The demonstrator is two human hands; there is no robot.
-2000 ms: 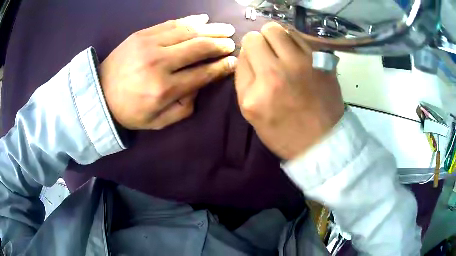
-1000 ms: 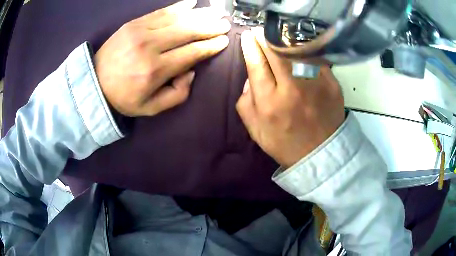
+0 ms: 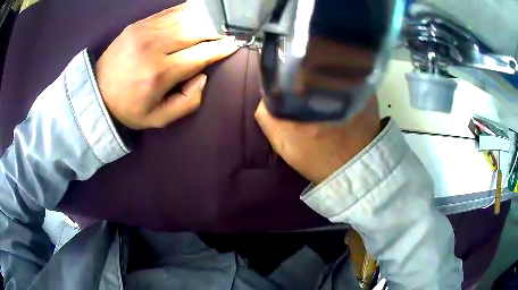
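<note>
A dark purple garment panel (image 3: pixel 170 181) lies flat in front of me. A straight pocket opening (image 3: pixel 246 113) runs in it from the needle area down to a short cross fold. My left hand (image 3: pixel 156 68) lies flat on the panel left of this line, its fingertips close to the presser foot area (image 3: pixel 245 43). My right hand (image 3: pixel 318 139) is on the panel to the right of the line; its fingers are hidden behind the blurred shiny metal part of the sewing machine (image 3: pixel 329 62).
A grey knob on a metal lever (image 3: pixel 431 90) hangs at upper right. The white table (image 3: pixel 448 164) has a grey strip (image 3: pixel 468 203) along its front edge. Small tools (image 3: pixel 493 144) lie at the right edge. More purple cloth (image 3: pixel 483 243) hangs below.
The machine head looms larger and further left and lower in the picture, now covering my right fingers. Both hands appear slightly further left, still on the panel. More of the line's lower end shows.
</note>
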